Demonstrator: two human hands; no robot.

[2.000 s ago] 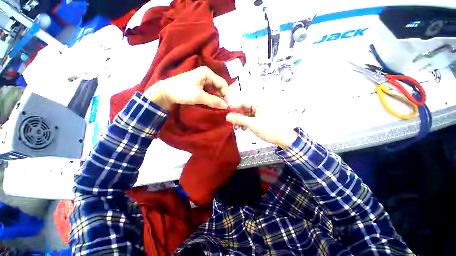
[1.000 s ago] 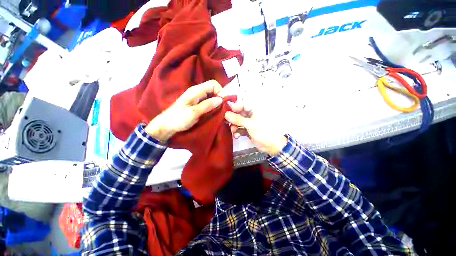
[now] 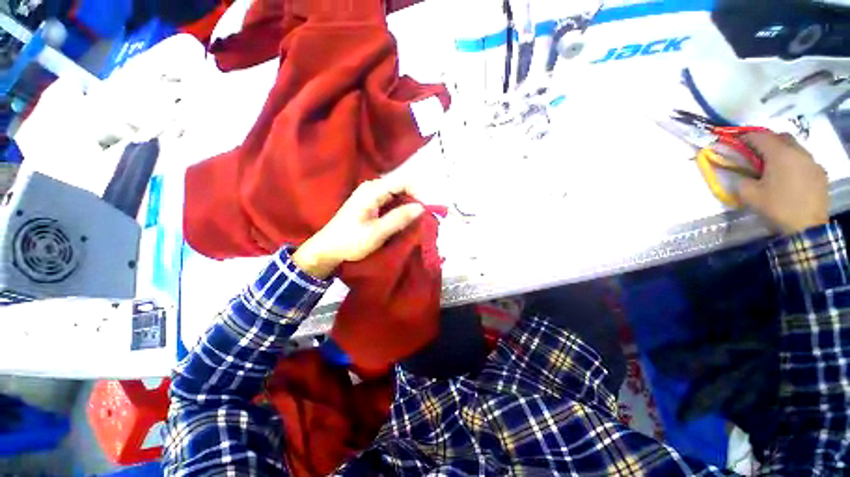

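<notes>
The rust-red garment piece (image 3: 317, 140) lies in folds on the white table left of the needle area and hangs over the front edge. My left hand (image 3: 368, 224) pinches its small red edge (image 3: 433, 211) between thumb and fingers. My right hand (image 3: 788, 182) is at the far right on the handles of the scissors (image 3: 716, 172), covering part of the red and yellow loops. The blades point up and left over the table. How firmly the fingers hold the loops is partly hidden.
The white sewing machine with JACK lettering (image 3: 643, 48) spans the back. A dark thin tool (image 3: 692, 119) and a dark blue cord (image 3: 694, 91) lie by the scissors. A grey fan-vented box (image 3: 70, 244) stands at left, a red stool (image 3: 126, 419) below it. More red fabric (image 3: 322, 410) lies in the lap.
My right hand has left the fabric edge and moved far right onto the scissors' handles. My left hand still pinches the fabric, slightly lower. The view has shifted a little.
</notes>
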